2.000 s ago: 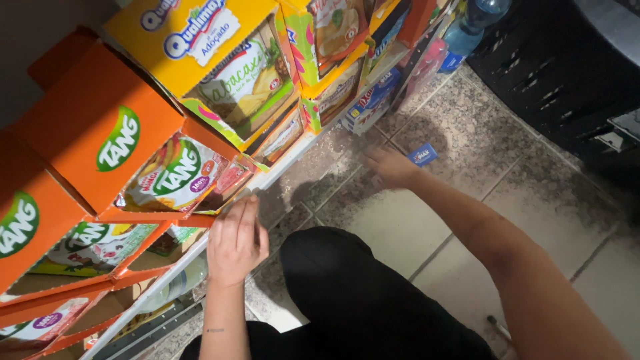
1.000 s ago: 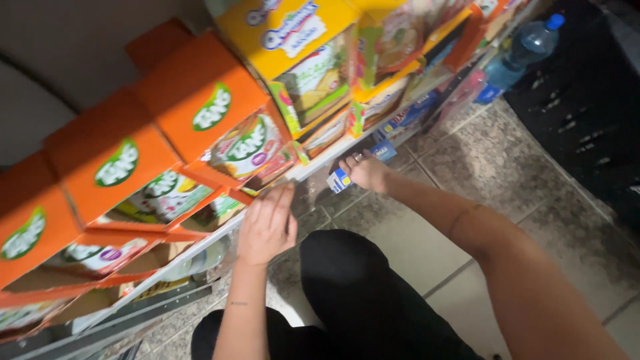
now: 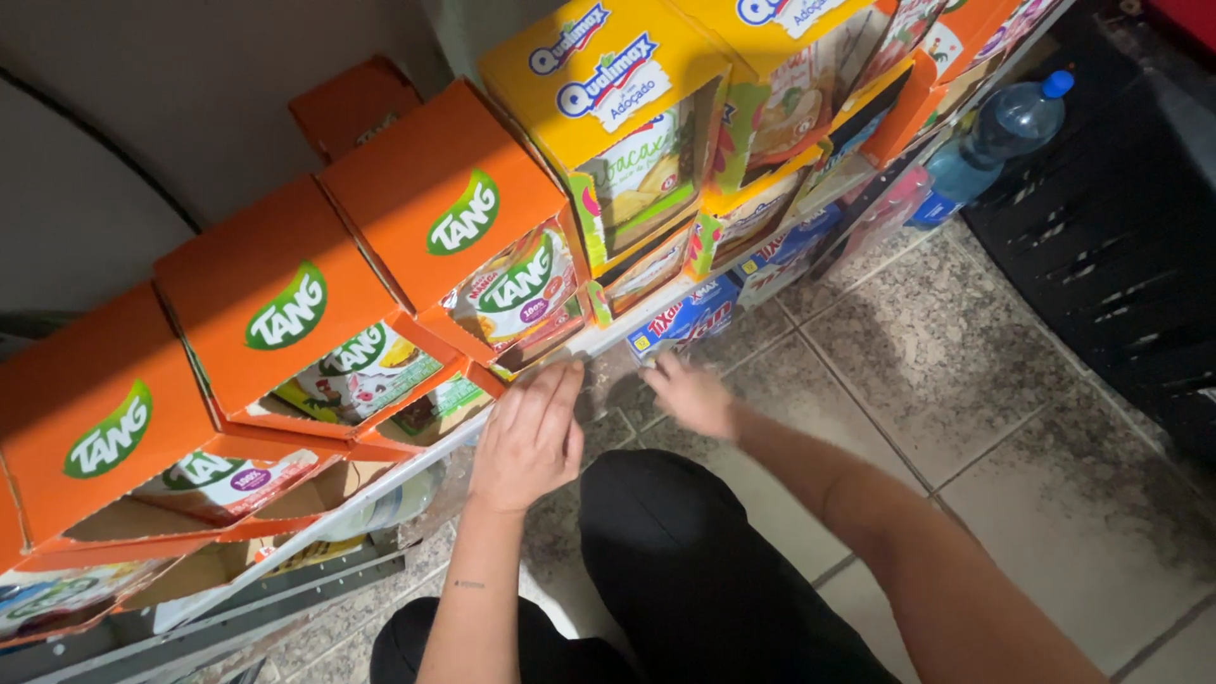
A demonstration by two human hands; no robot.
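Observation:
My left hand point(image 3: 532, 432) rests on the white edge of the metal shelf point(image 3: 632, 321), fingers together, beside an orange Tang display box point(image 3: 456, 204). My right hand point(image 3: 692, 394) is low by the shelf, slightly blurred, its fingertips near the corner of a blue Tixan box point(image 3: 679, 318); whether they touch it I cannot tell. Nothing shows in its fingers. A second blue box point(image 3: 788, 249) lies beyond the first, under the shelf edge. Yellow Qualimax display boxes point(image 3: 608, 81) with drink-mix sachets stand on the shelf above.
More orange Tang boxes point(image 3: 275, 313) line the shelf on the left. A blue-capped plastic bottle point(image 3: 1012, 123) and a pink item point(image 3: 888, 204) stand at the far end. On the right is a dark, ribbed object point(image 3: 1092, 237) on the tiled floor point(image 3: 1073, 475).
One second ago my right hand held a small blue-and-white pack near the shelf; it is now seen without it, beside the blue box. My left hand stays at the shelf edge.

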